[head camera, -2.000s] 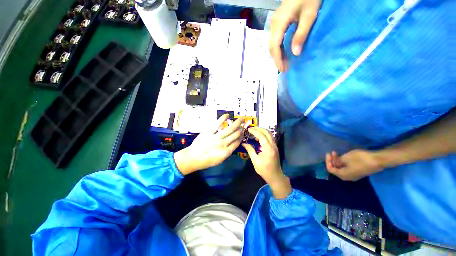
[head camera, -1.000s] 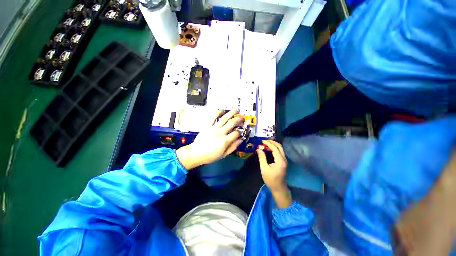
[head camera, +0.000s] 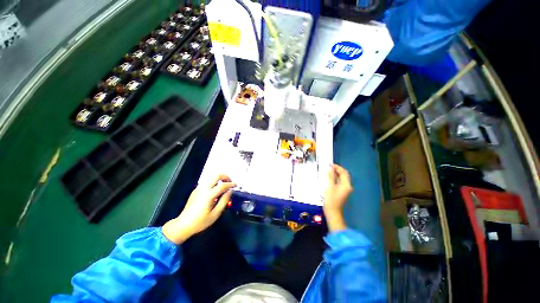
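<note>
The white work plate (head camera: 263, 174) of the benchtop machine lies in front of me. The orange fixture (head camera: 298, 148) stands at its right, with a silver-faced part in it. The white machine head (head camera: 277, 97) is over the rear of the plate, partly above the black fixture block (head camera: 259, 113). My left hand (head camera: 204, 207) rests at the plate's front left corner by a red light, fingers bent, holding nothing visible. My right hand (head camera: 338, 188) is at the front right corner, fingers upright and close together, holding nothing visible. A lit red button (head camera: 318, 218) shows on the blue front edge.
An empty black tray (head camera: 133, 155) lies on the green bench (head camera: 44, 195) at left. Filled trays (head camera: 139, 69) lie behind it. The copper-brown block (head camera: 247, 94) is at the plate's rear left. Boxes (head camera: 408, 165) stand at right. A person's blue sleeve (head camera: 435, 26) shows at upper right.
Both hands have left the orange fixture area for the machine's front corners. The plate and fixture have shifted relative to the machine head. The view now shows more of the machine. The other person has moved back.
</note>
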